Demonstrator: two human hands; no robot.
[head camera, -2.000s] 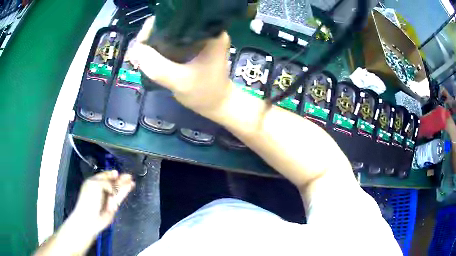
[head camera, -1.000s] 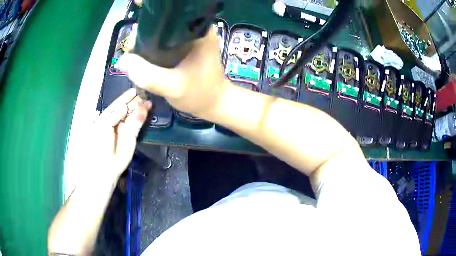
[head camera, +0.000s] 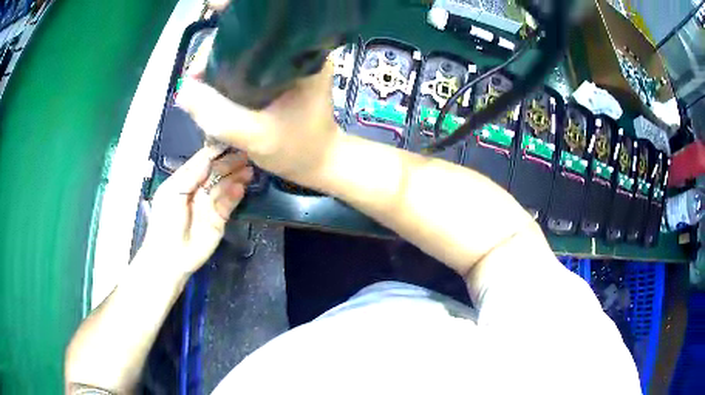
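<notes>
My right hand (head camera: 290, 135) grips a large dark-green electric screwdriver (head camera: 270, 46) over the left part of the row; the hand and tool hide its tip. My left hand (head camera: 193, 208) is palm up just below, its curled fingers close to the right hand, with tiny silver screws (head camera: 211, 182) in it. The fingertips meet near the tool's lower end; what is between them is too small to tell. Open black housings (head camera: 495, 173) lie side by side, with star-like metal plates (head camera: 386, 78) and green circuit boards (head camera: 383, 112). My hands cover some housings.
The black power cord (head camera: 506, 96) hangs over the housings and behind my right forearm. A white cloth (head camera: 595, 100), a cardboard box of small parts (head camera: 638, 73) and a speckled tray (head camera: 491, 11) are behind the row. A blue crate (head camera: 645, 301) is below the bench at right.
My left hand has risen from below the bench edge to beside my right hand. My right hand still holds the screwdriver. The view has shifted slightly, moving the row in the picture.
</notes>
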